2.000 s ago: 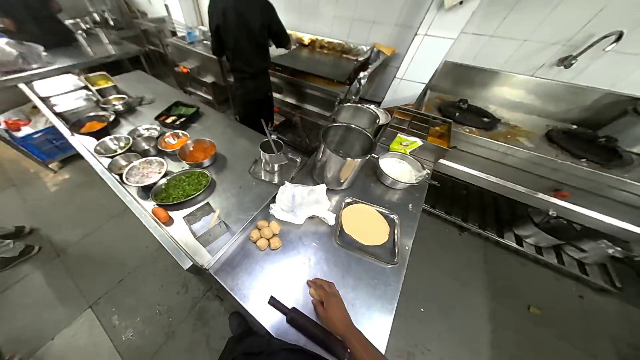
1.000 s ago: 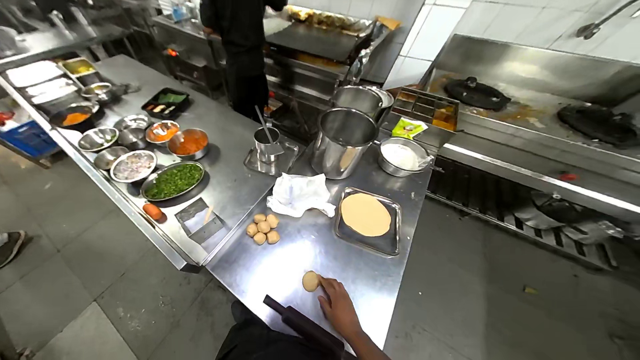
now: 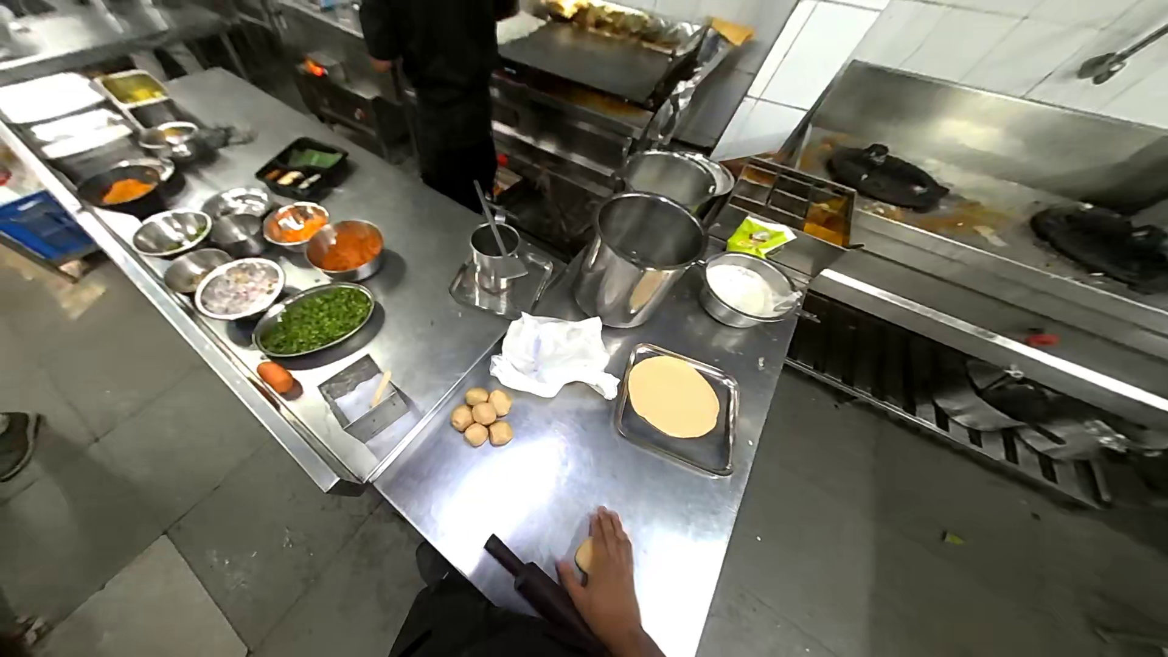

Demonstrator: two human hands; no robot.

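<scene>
My right hand [image 3: 604,570] lies palm down on the steel worktop [image 3: 675,511], over a small dough piece [image 3: 584,555] that shows between thumb and fingers. A dark rolling pin [image 3: 547,593] lies just left of this hand, its near end hidden by the hand and forearm. My left hand is not seen. Farther up the worktop sits a cluster of several dough balls [image 3: 484,413]. To their right, a flat round of rolled dough [image 3: 673,397] rests on a square steel tray [image 3: 675,449]. A crumpled white cloth [image 3: 552,356] lies between and behind them.
Behind the tray stand a tall steel pot [image 3: 639,265] and a bowl of white flour-like powder [image 3: 741,287]. Bowls of chopped vegetables, an oval dish of chopped greens [image 3: 318,319] and a tomato [image 3: 276,376] line the left counter. A person in black [image 3: 447,91] stands beyond, near a griddle [image 3: 593,59].
One second ago my right hand was beside the dough piece, touching its edge; now it covers most of it. Two seconds ago the fingers were around it. The rolling pin stays beside the hand.
</scene>
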